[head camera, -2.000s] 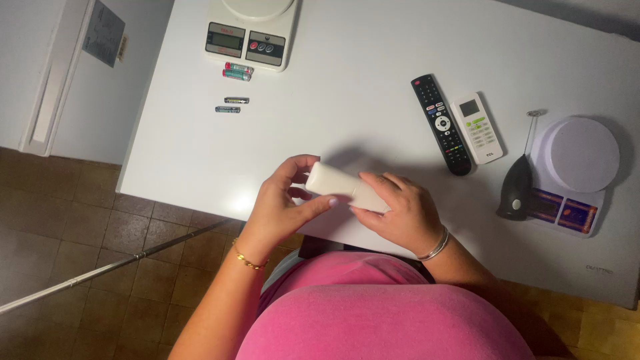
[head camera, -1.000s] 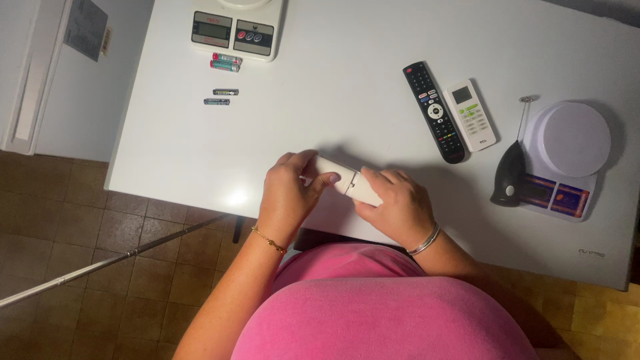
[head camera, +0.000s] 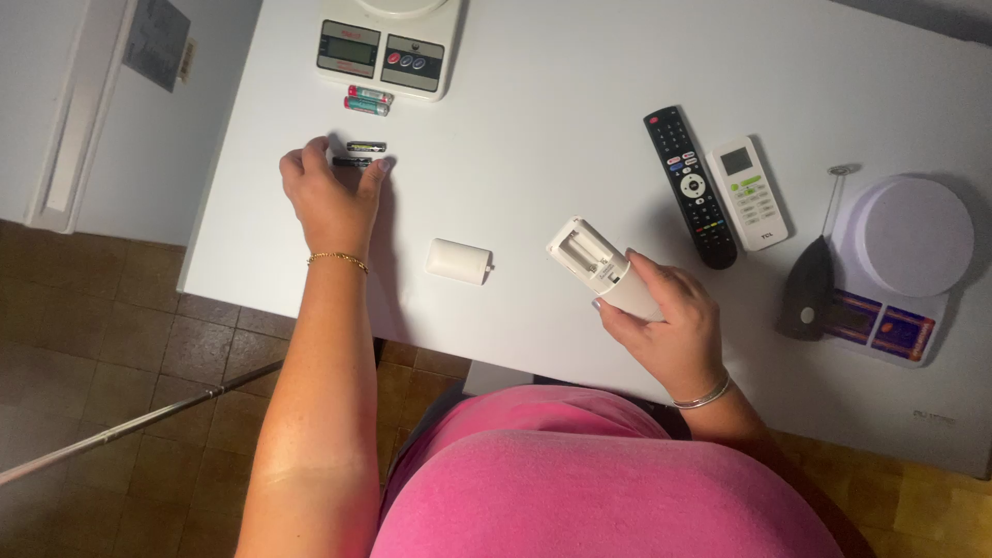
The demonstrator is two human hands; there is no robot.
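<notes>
My right hand (head camera: 666,325) holds a white remote control (head camera: 632,291), its back up and its battery compartment open; no battery shows inside. The white battery cover (head camera: 459,261) lies on the table left of it. My left hand (head camera: 333,186) is at two dark batteries, thumb and fingers apart around the nearer one (head camera: 353,162); whether they touch it I cannot tell. The other dark battery (head camera: 366,146) lies just beyond. Farther up, two red and green batteries (head camera: 366,106) lie side by side below a white kitchen scale (head camera: 385,58).
On the white table (head camera: 504,170), a black remote (head camera: 690,186) and a white remote with a display (head camera: 748,194) lie to the right. A dark handheld milk frother (head camera: 807,294) rests against a second white scale (head camera: 914,236). A metal pole (head camera: 155,418) crosses at the lower left.
The cover has come off the remote and now lies on the table. My left hand has let go and moved up and left to the dark batteries. My right hand has kept the remote.
</notes>
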